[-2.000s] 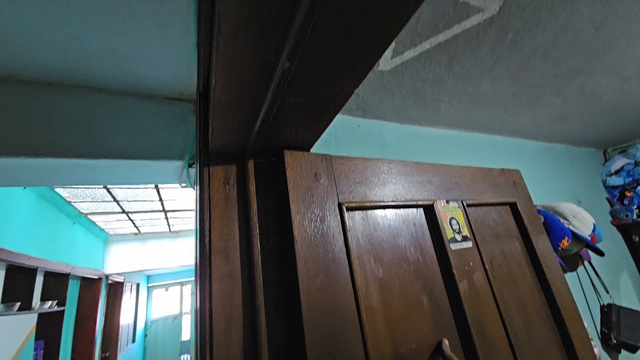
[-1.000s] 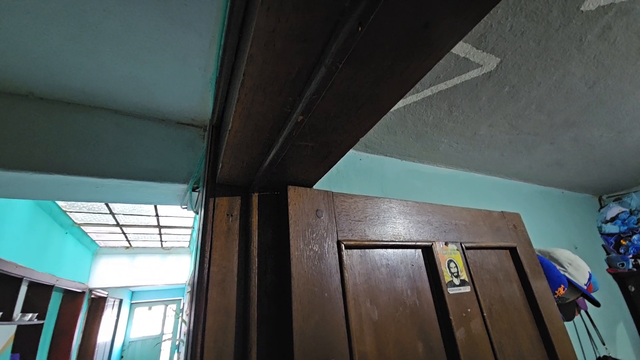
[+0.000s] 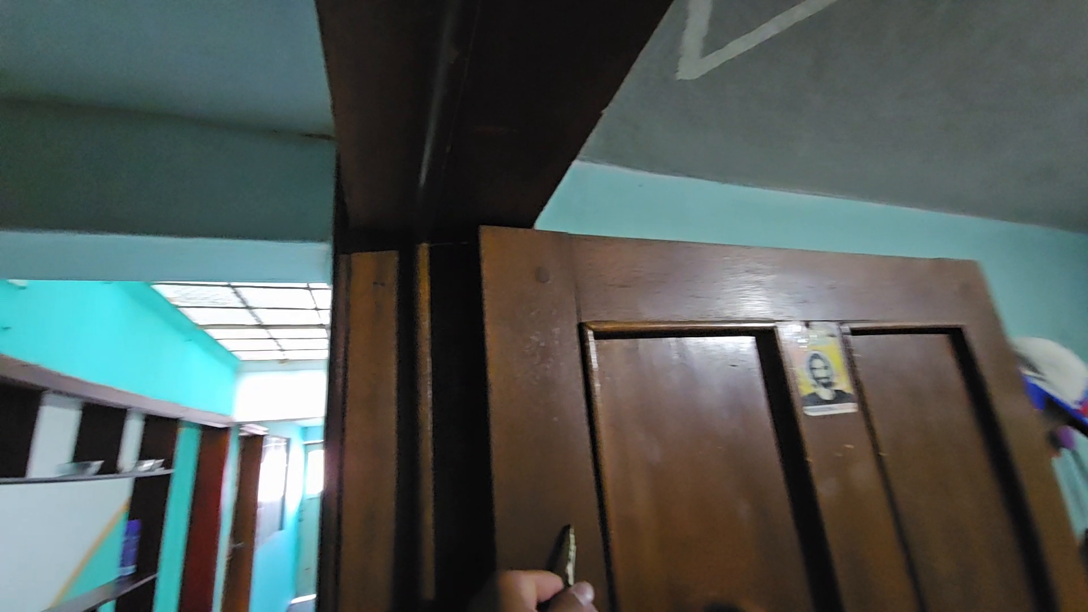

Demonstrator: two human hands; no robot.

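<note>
My left hand [image 3: 540, 591] shows at the bottom edge, in front of the left stile of a brown panelled wooden door [image 3: 688, 476]. Its thumb and finger pinch a thin, pointed object [image 3: 569, 548], dark on one side and shiny on the other, with its tip up. Blur hides what it is exactly. The door hangs ajar beside its dark wooden frame [image 3: 370, 425]. A small picture card [image 3: 824, 374] with a printed portrait is stuck between the door's two upper panels. My right hand is out of view.
Caps [image 3: 1054, 370] hang beyond the door's right edge. At the left, shelves [image 3: 85, 478] with metal dishes and a purple container [image 3: 129, 548] line a turquoise passage under a skylight [image 3: 246, 314]. The heavy frame head [image 3: 484, 110] crosses overhead.
My left hand with the thin object has come into view at the bottom. A fingertip showed low in front of the door two seconds ago, and no hand one second ago.
</note>
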